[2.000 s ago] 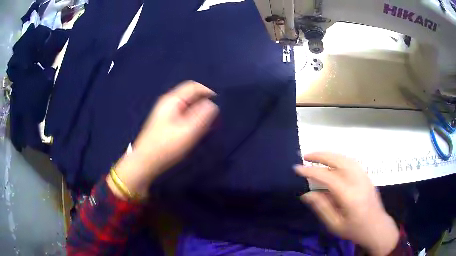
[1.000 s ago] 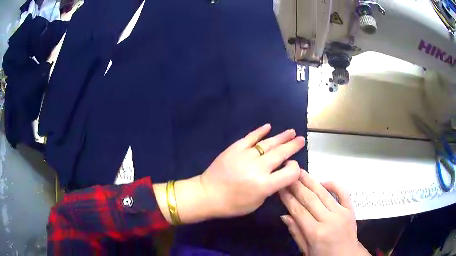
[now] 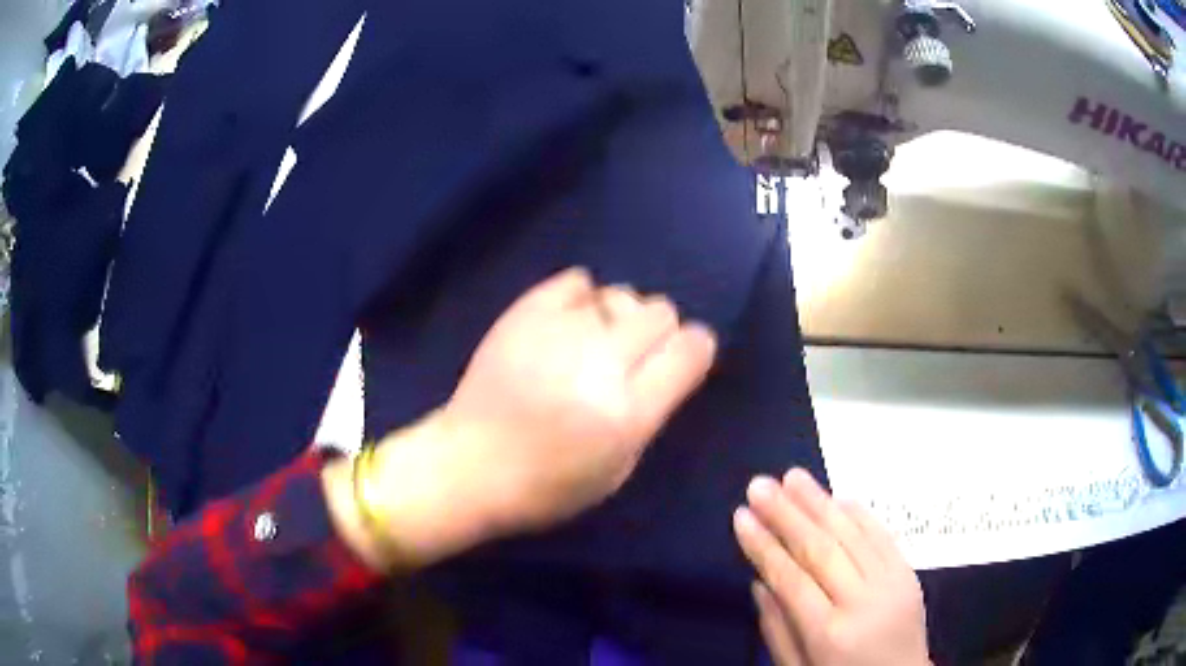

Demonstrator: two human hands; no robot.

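Observation:
The navy panels [image 3: 520, 169] lie flat left of the needle, and their right edge runs down from the presser foot [image 3: 770, 195]. My left hand [image 3: 572, 390], blurred, is over the middle of the cloth with its fingers curled on the upper layer, which is pulled up into a fold between the hand and the foot. The fingertips' grip is partly hidden. My right hand [image 3: 839, 572] lies flat on the lower right edge of the cloth, fingers extended and near each other, gripping nothing visible.
The white machine head [image 3: 1001, 78] stands at the upper right, above the tan bed [image 3: 962, 280]. Blue-handled scissors [image 3: 1151, 416] lie at the right. The white table edge [image 3: 1041, 520] has a printed ruler. A crumpled navy heap [image 3: 65, 221] lies at the far left.
My left hand has moved left and up from beside my right hand, and its fingers have curled. The upper cloth has folded away from the right edge. My right hand has shifted slightly down.

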